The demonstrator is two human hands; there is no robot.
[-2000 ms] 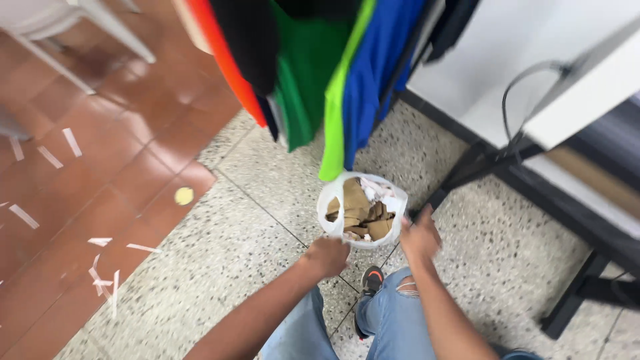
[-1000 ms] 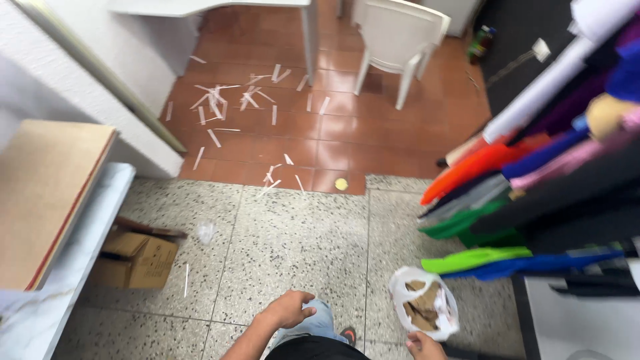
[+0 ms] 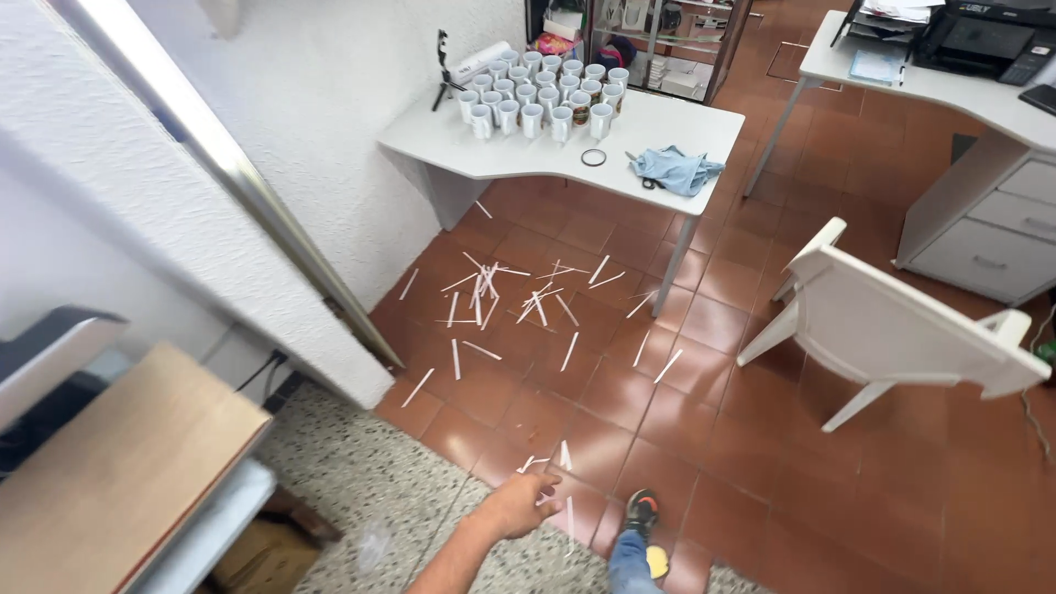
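My left hand (image 3: 521,505) hangs over the edge between the speckled floor and the red tiles, fingers apart and holding nothing. Close by it on the tiles lie a few white paper strips (image 3: 565,455). Farther off, many more strips (image 3: 487,285) are scattered in loose heaps in front of the white table. My right hand is outside the view, and so is the white plastic bag. A yellow round thing (image 3: 657,562) lies beside my shoe (image 3: 641,511).
White mugs (image 3: 532,120), a black ring (image 3: 593,157) and a light blue cloth (image 3: 678,169) are on the white table (image 3: 544,161). A white plastic chair (image 3: 874,318) stands right, near a desk with a printer (image 3: 982,41). A wooden board (image 3: 124,462) lies left.
The view has swung toward the tiled area and the white table. My right hand and the plastic bag, seen earlier, have left the view. My left hand now reaches out over the strips.
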